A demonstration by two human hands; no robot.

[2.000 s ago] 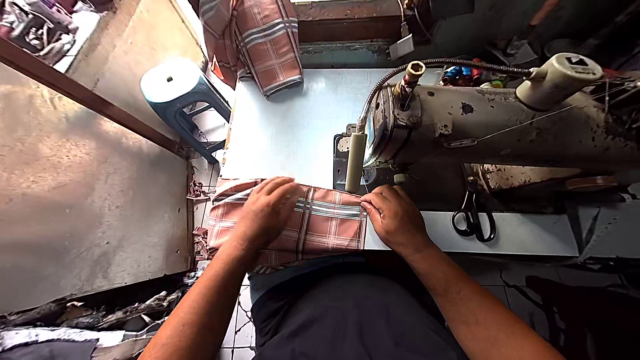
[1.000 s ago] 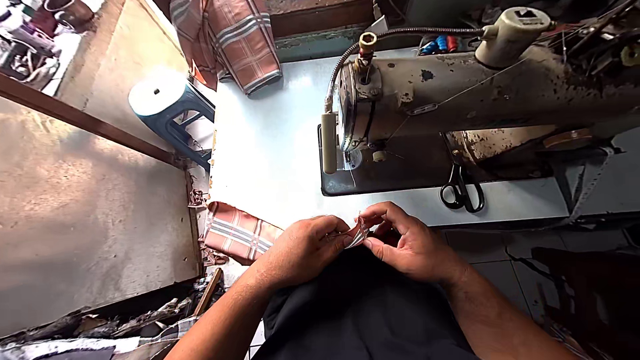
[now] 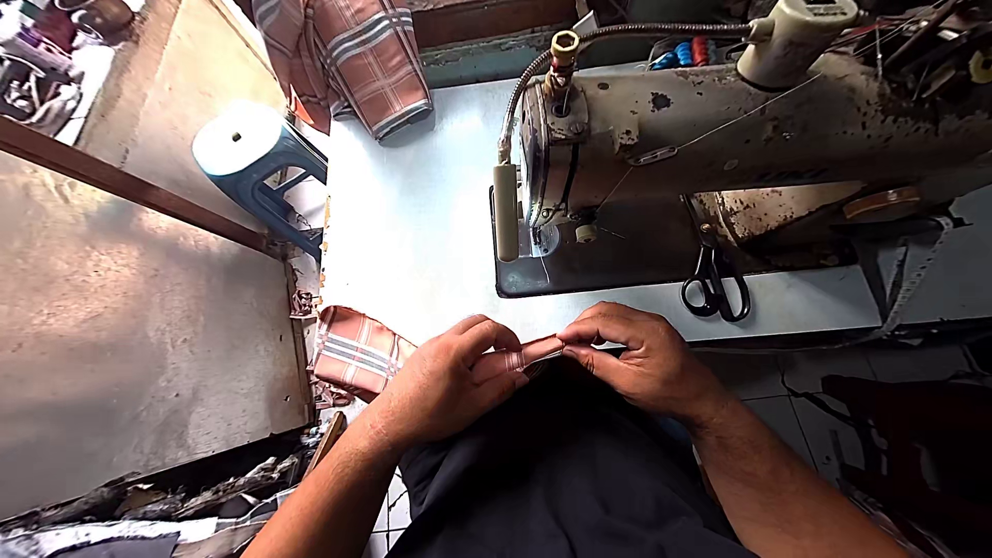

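Note:
A pink plaid fabric piece lies over the table's front left corner and runs behind my left hand. Fingers and thumb of that hand pinch a narrow folded edge of it. My right hand grips the same edge at its right end, between thumb and fingertips. Both hands are at the table's front edge, above my dark-clothed lap. Beyond them stands an industrial sewing machine, its needle area behind a pale cylindrical part. Black-handled scissors lie right of the needle area, in front of the machine arm.
More plaid fabric hangs onto the table's back left. A blue plastic stool with a white top stands left of the white table. Thread spools sit behind the machine, and a tape measure hangs at the right.
Two seconds ago the plaid piece lay spread along the table's front edge under my hands. My hands have come closer together and now hold its edge bunched over the lap.

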